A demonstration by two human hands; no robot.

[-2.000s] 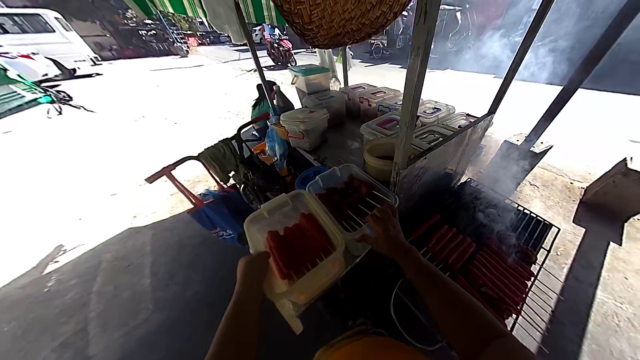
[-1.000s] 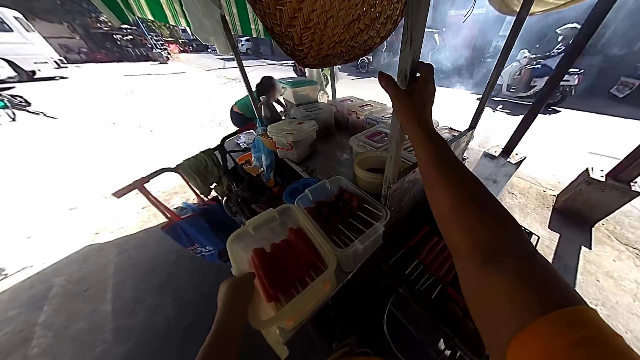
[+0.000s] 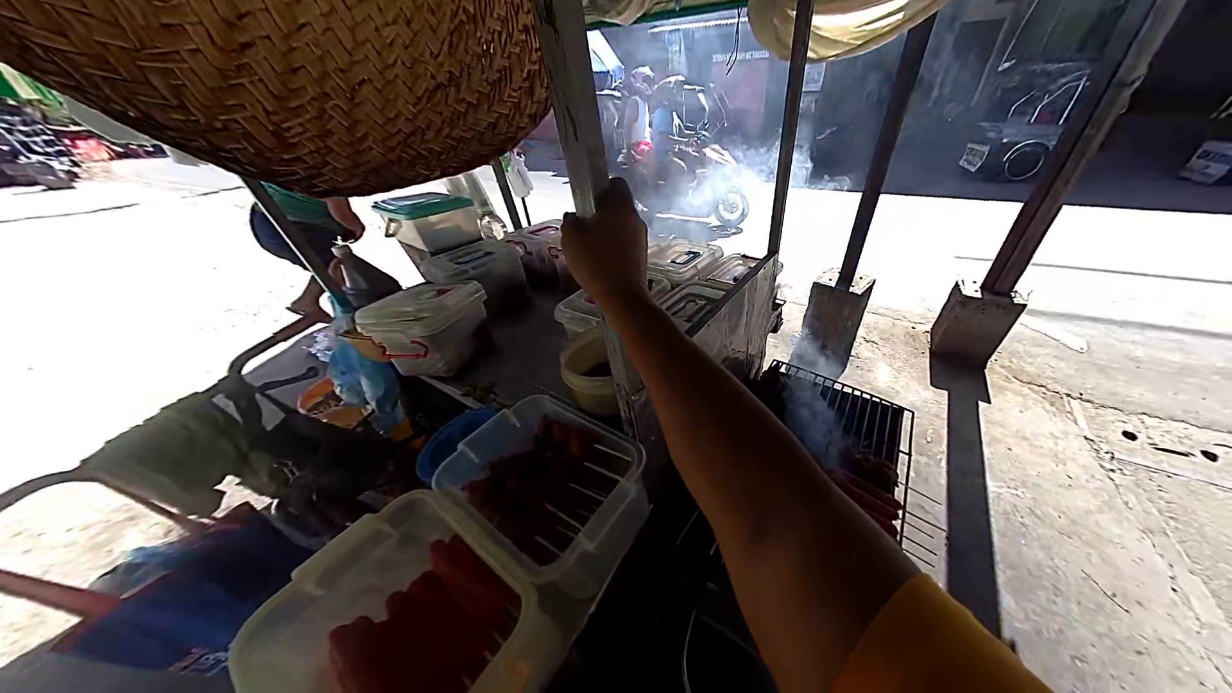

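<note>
My right hand (image 3: 610, 246) is wrapped around a wooden post (image 3: 574, 115) of the stall, its arm stretched across the view. My left hand is out of view. Below lie two open plastic tubs side by side: the nearer tub (image 3: 279, 616) holds red skewered meat or sausages (image 3: 423, 616), the farther tub (image 3: 630, 462) dark skewered meat (image 3: 539, 472). To the right of my forearm, a smoking wire grill (image 3: 900, 414) carries red food. A round cream tub (image 3: 587, 371) stands beside the post, below my right hand.
A woven basket-like item (image 3: 289, 87) hangs overhead at left. Lidded plastic boxes (image 3: 423, 313) crowd the cart top. Dark posts in concrete footings (image 3: 980, 322) rise at right. A person (image 3: 298, 231) is beyond the cart at left; a motorcycle (image 3: 707, 183) is on the road behind smoke.
My right hand has gone from the tubs up to the wooden post. My left hand, earlier at the nearer tub's edge, has left the view. The view has moved closer to the cart.
</note>
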